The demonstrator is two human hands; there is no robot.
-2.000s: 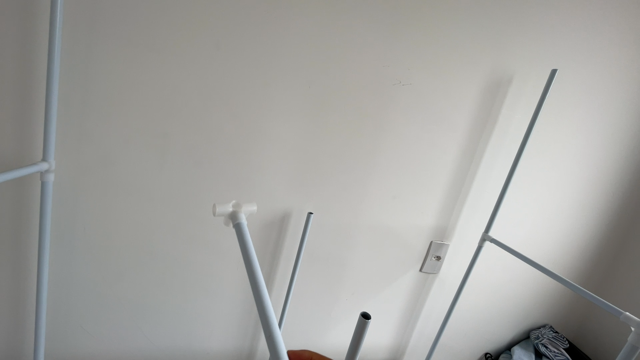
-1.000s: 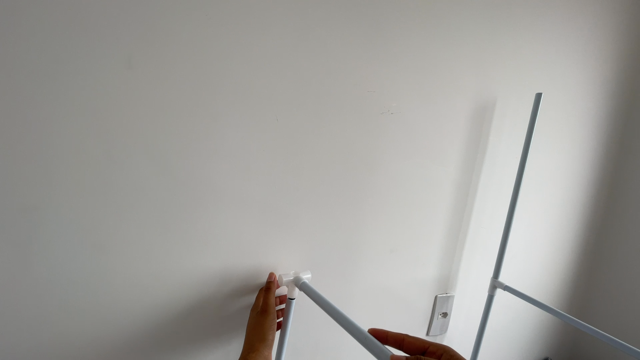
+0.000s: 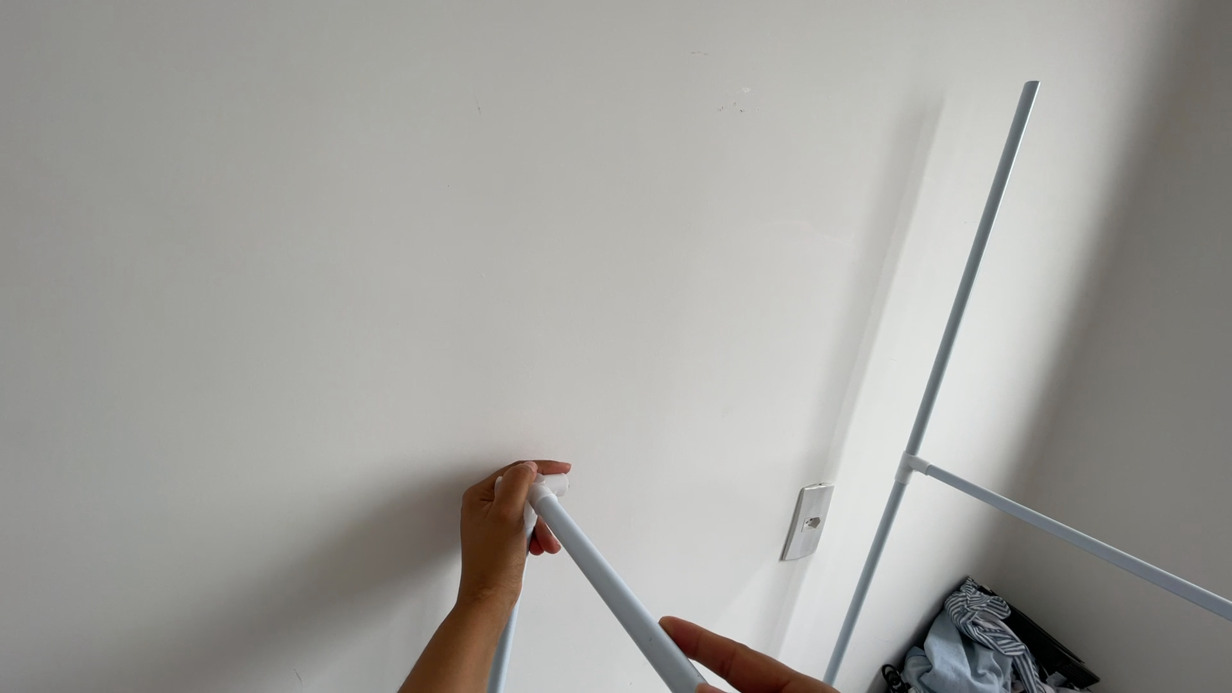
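My left hand [image 3: 505, 525] is wrapped around a white plastic pipe connector [image 3: 551, 486] at the lower centre, close to the wall. From this connector a light blue-grey tube [image 3: 616, 587] slopes down to the right, and a second tube [image 3: 503, 645] runs down behind my left wrist. My right hand [image 3: 736, 659], partly cut off by the bottom edge, has its fingers on the sloping tube's lower part. On the right stands an upright tube [image 3: 972, 279] with a white tee joint [image 3: 907, 468], from which a crossbar [image 3: 1078, 539] extends to the right.
Behind everything is a white wall [image 3: 385, 241] with an electrical outlet plate [image 3: 807, 522] right of my hands. Folded or heaped cloth, some of it striped [image 3: 987, 621], lies in a dark container [image 3: 1054, 645] in the lower right corner, below the crossbar.
Both hands have come into view since the first frame. My left hand, beside the connector one second ago, now closes around it. The clothes show again at lower right.
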